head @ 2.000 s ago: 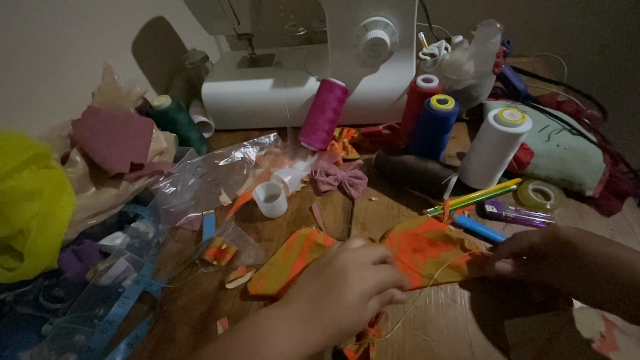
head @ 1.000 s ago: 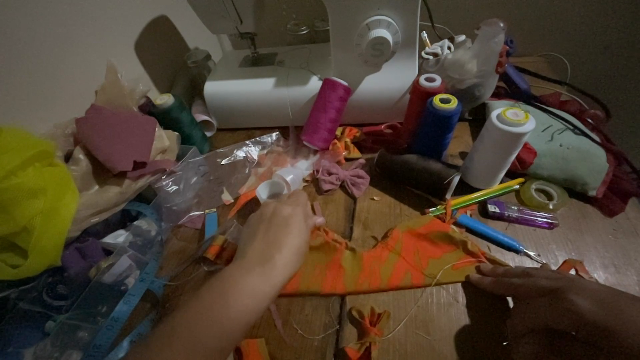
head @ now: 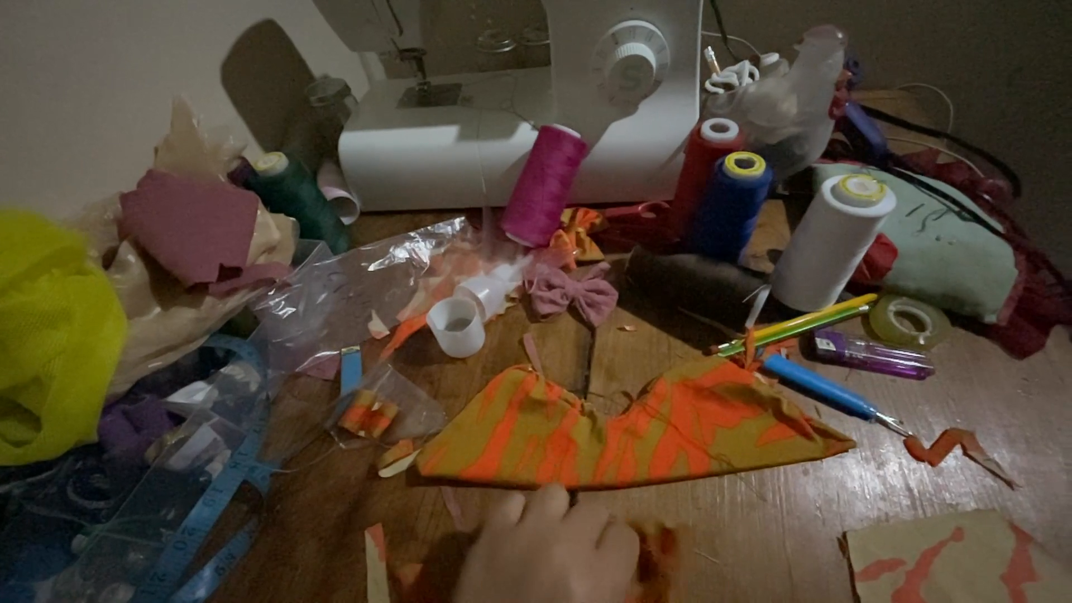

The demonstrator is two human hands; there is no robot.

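A curved piece of orange and olive patterned fabric lies across the middle of the wooden table, gathered along its upper notch, with a fine thread over it. Just below its lower edge is my left hand, palm down and blurred, fingers bent. Orange fabric shows at the hand's right side; whether the fingers hold it is hidden. My right hand is out of view. Another patterned fabric piece rests at the lower right. A pink fabric bow lies beyond the curved piece.
A white sewing machine stands at the back. Thread cones, including magenta, blue and white, stand before it. Right are a blue seam ripper, purple lighter and tape roll. Left lies a blue tape measure.
My left hand has moved right and down, off the curved fabric's left end. My right hand has left the view. The small patterned bow below the fabric is now mostly covered by my left hand.
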